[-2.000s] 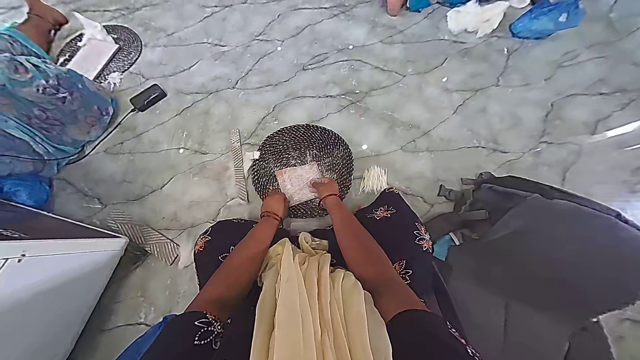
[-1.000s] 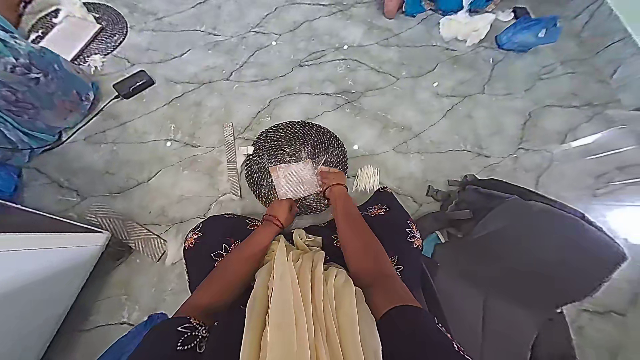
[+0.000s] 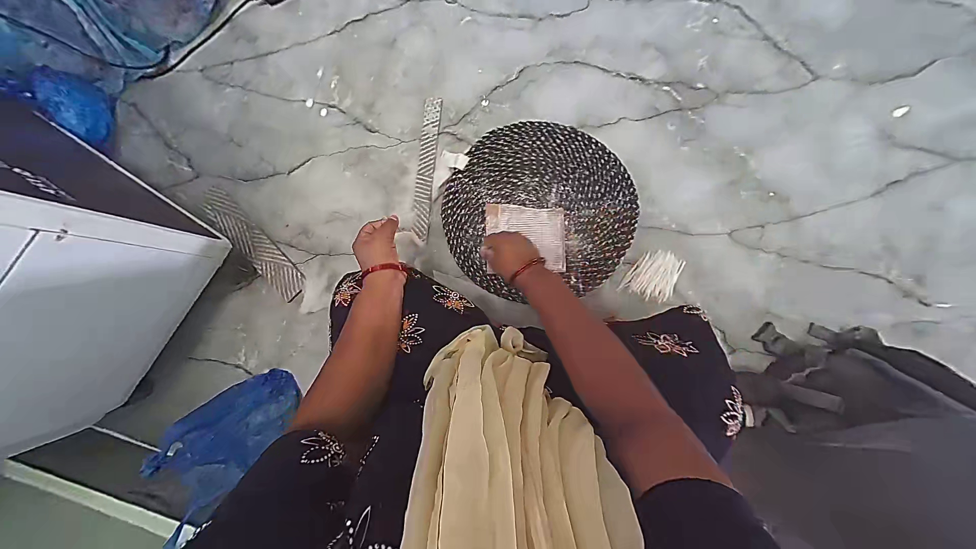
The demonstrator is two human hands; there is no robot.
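A flat square piece (image 3: pixel 543 229), pale and ribbed with a brownish edge, lies on a round black-and-white woven mat (image 3: pixel 587 168). My right hand (image 3: pixel 512 253) is over its lower left part, fingers curled; whether it grips anything is hidden. My left hand (image 3: pixel 377 242) is raised left of the mat, thumb and fingertips together, near the lower end of a patterned strip (image 3: pixel 427 168); anything thin between the fingers is too small to tell. A small pile of thin white sticks (image 3: pixel 654 276) lies right of the mat. A small white scrap (image 3: pixel 454 160) touches the mat's left edge.
A white box-like unit (image 3: pixel 99 305) stands at the left, beside another patterned strip (image 3: pixel 255 244). A blue plastic bag (image 3: pixel 229 435) lies at the lower left, another blue bag (image 3: pixel 72 103) at the upper left. A dark grey fabric bag (image 3: pixel 862 457) lies at the right on the marble-patterned floor.
My left hand has moved away from the square piece, out to the left of the mat. My right hand has shifted from the piece's right side across to its lower left. The view has tilted downward.
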